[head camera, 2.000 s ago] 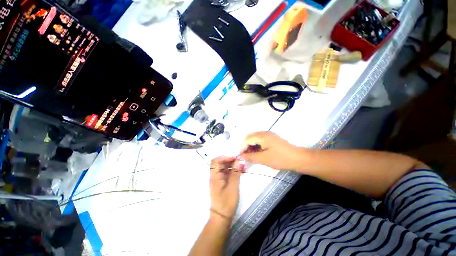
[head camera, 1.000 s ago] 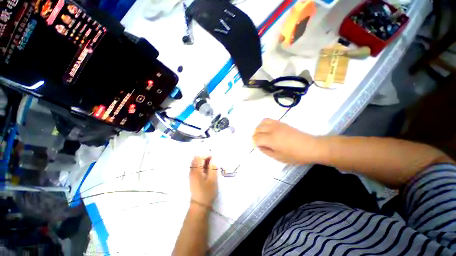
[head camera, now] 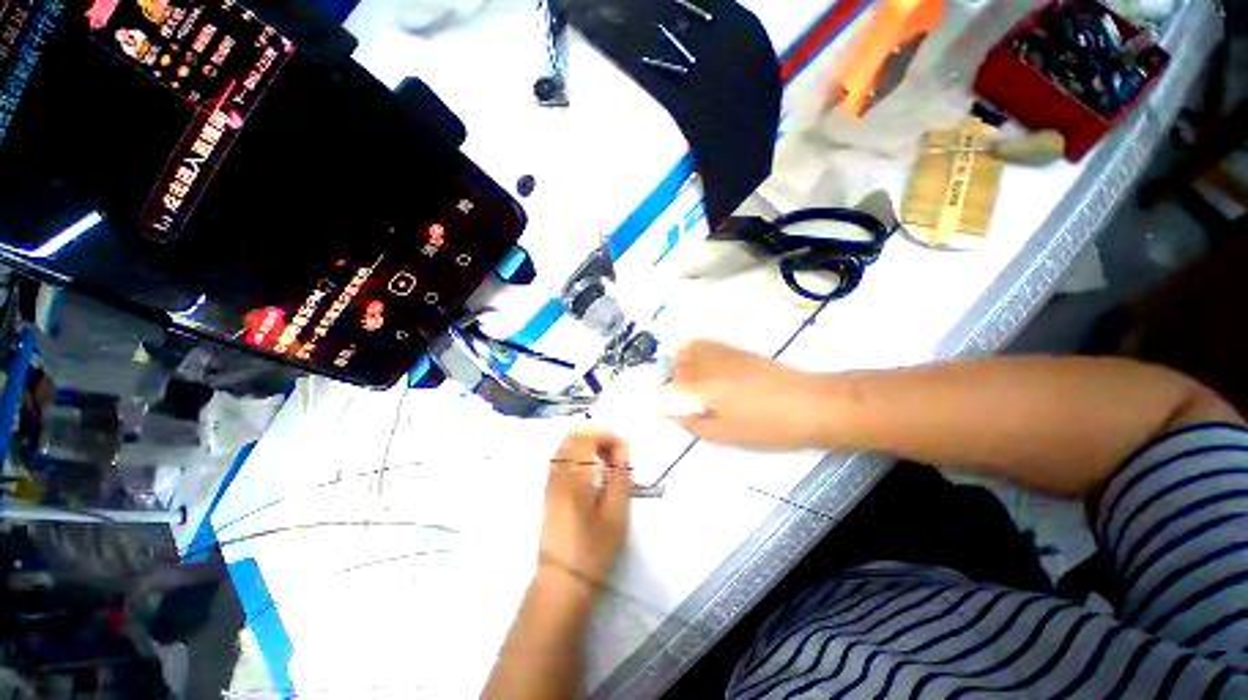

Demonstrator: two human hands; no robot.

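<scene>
My left hand [head camera: 586, 509] rests on the white table below the needle area, fingers curled; something pale shows at its fingertips, but I cannot tell if it is held. My right hand [head camera: 739, 394] is just right of the needle area, its fingers bent over a small white patch, perhaps fabric, washed out against the table. The presser foot and needle area [head camera: 630, 347] is a small metal cluster above my hands. A shiny curved metal band [head camera: 509, 388] lies to its left. Dark thread-like lines run near both hands.
A large phone [head camera: 260, 205] covers the upper left. Black scissors [head camera: 825, 252] lie right of the needle. A tan bundle [head camera: 954, 185], an orange tool [head camera: 887, 52] and a red parts box [head camera: 1072, 96] are at upper right. A black pad [head camera: 705, 89] with pins lies on the machine arm.
My hands were together two seconds ago and are now apart. Since one second ago, my right hand has come closer to the needle area. The whole view has shifted slightly.
</scene>
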